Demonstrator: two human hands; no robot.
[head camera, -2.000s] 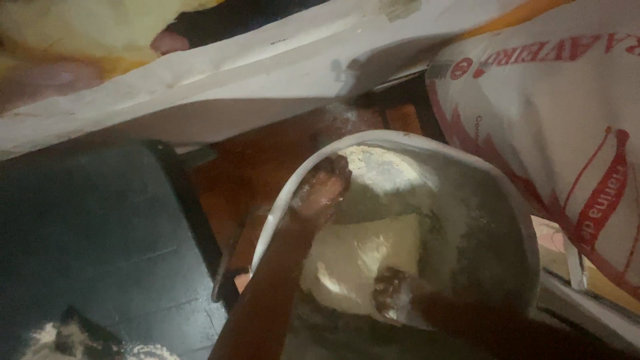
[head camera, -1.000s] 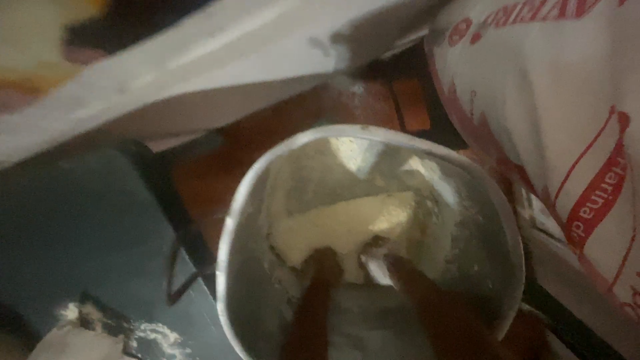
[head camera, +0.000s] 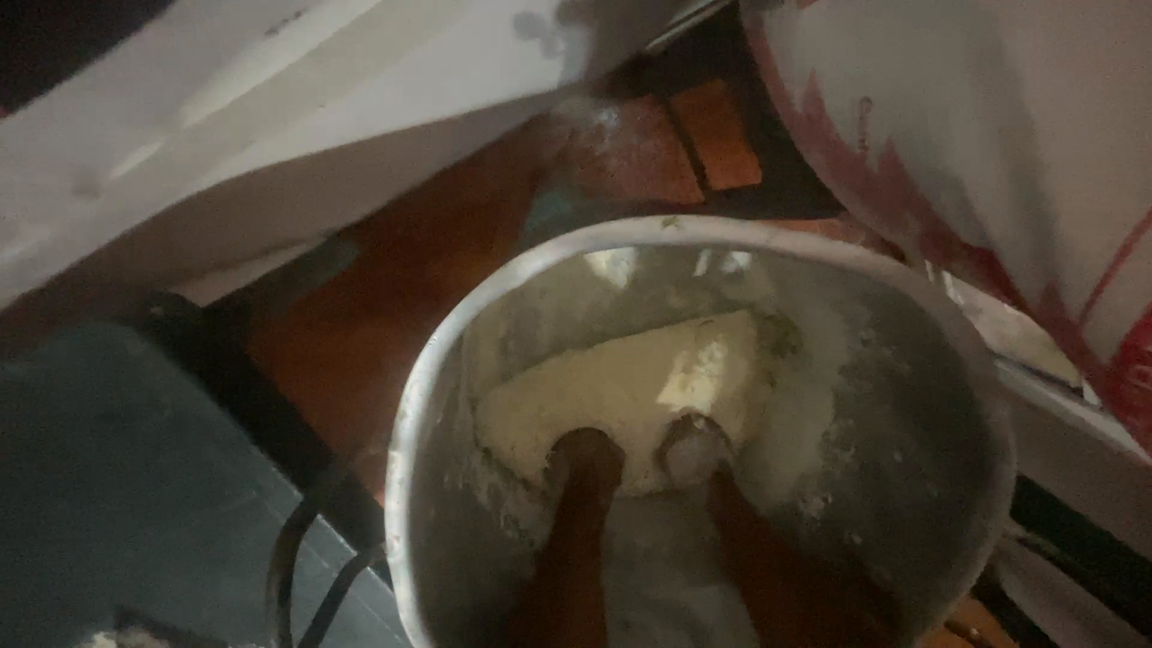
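Note:
A pale mass of dough (head camera: 612, 373) lies low inside a deep, round metal bowl or pot (head camera: 409, 450), whose inner wall is smeared with flour. Pressed into the near side of the dough is my left hand (head camera: 585, 459), its fingers sunk in or hidden. My right hand (head camera: 697, 450) pushes into the dough just beside it, a small gap apart, with whitish residue on it. Blur and shadow hide how the fingers of both hands are bent. Greenish bits show at the dough's right edge.
A large white sack with red print (head camera: 972, 135) stands at the upper right, close to the rim. A dark flat surface (head camera: 135, 468) lies at left, with a dark cable (head camera: 288, 549) at its edge. A pale ledge (head camera: 360, 117) crosses the top left above reddish-brown floor (head camera: 387, 288).
My left hand has moved from the container's upper left wall down onto the dough, beside my right hand. The dough now lies as a thicker, folded-looking mass.

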